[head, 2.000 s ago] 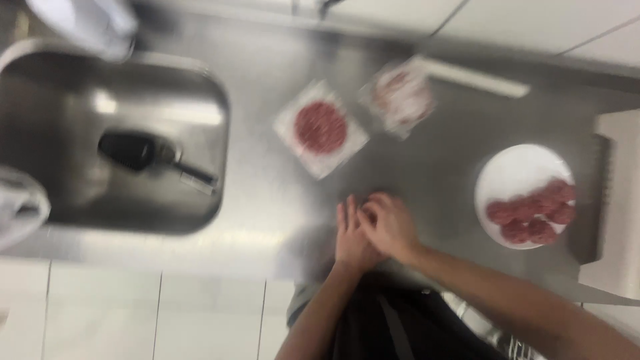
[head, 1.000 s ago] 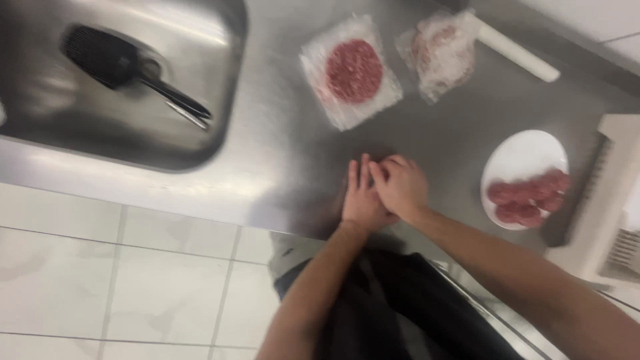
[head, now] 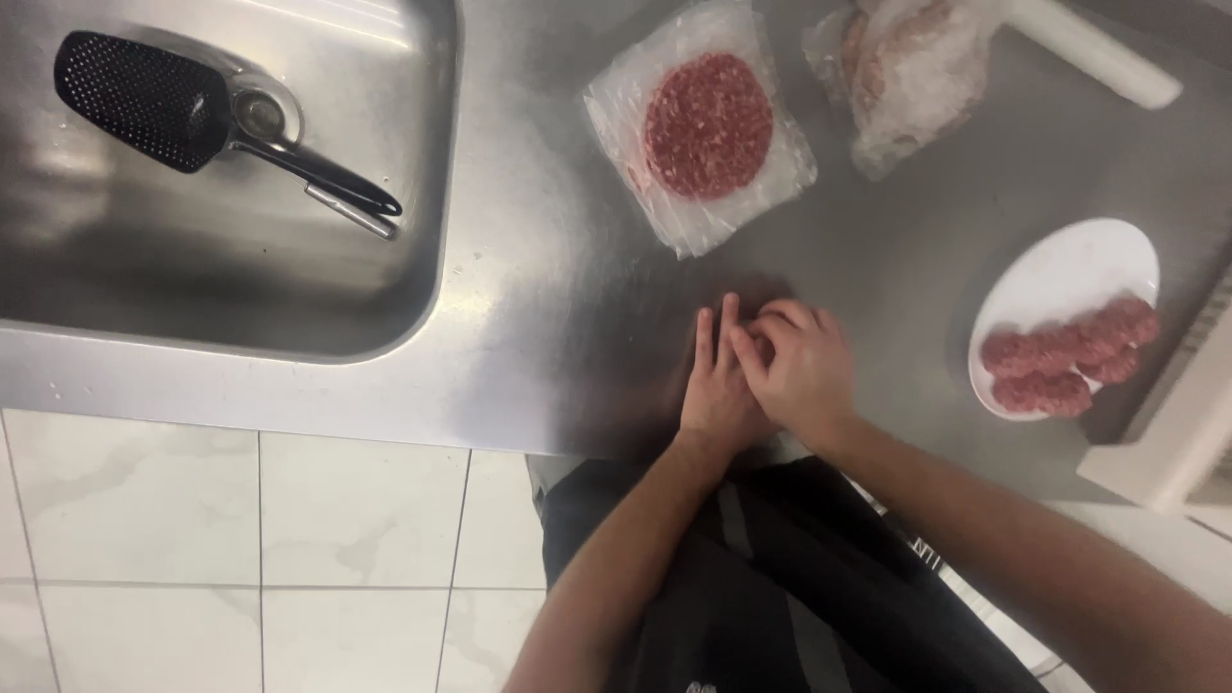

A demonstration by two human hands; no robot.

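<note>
Over the near part of the steel counter, my left hand (head: 722,390) has two fingers stretched out toward the patty side. My right hand (head: 801,364) lies across it, its fingers curled over the left palm and fingers. Whatever may be between the palms is hidden. Just beyond them, a round raw ground-meat patty (head: 709,126) rests flat on clear plastic film (head: 679,226). To their right stands a white plate (head: 1107,260) with several raw meat rolls or balls (head: 1044,346) grouped on its nearer half.
Crumpled plastic film (head: 919,87) lies beside a white bar-like handle (head: 1097,53) at the back right. At left, the steel sink (head: 241,318) holds a black perforated turner (head: 144,101) and a metal-handled utensil (head: 351,210). A pale slatted plastic object (head: 1155,423) borders the plate's right side.
The view has shifted and come closer to the counter. Both hands have stayed together near the counter's front edge, the right over the left.
</note>
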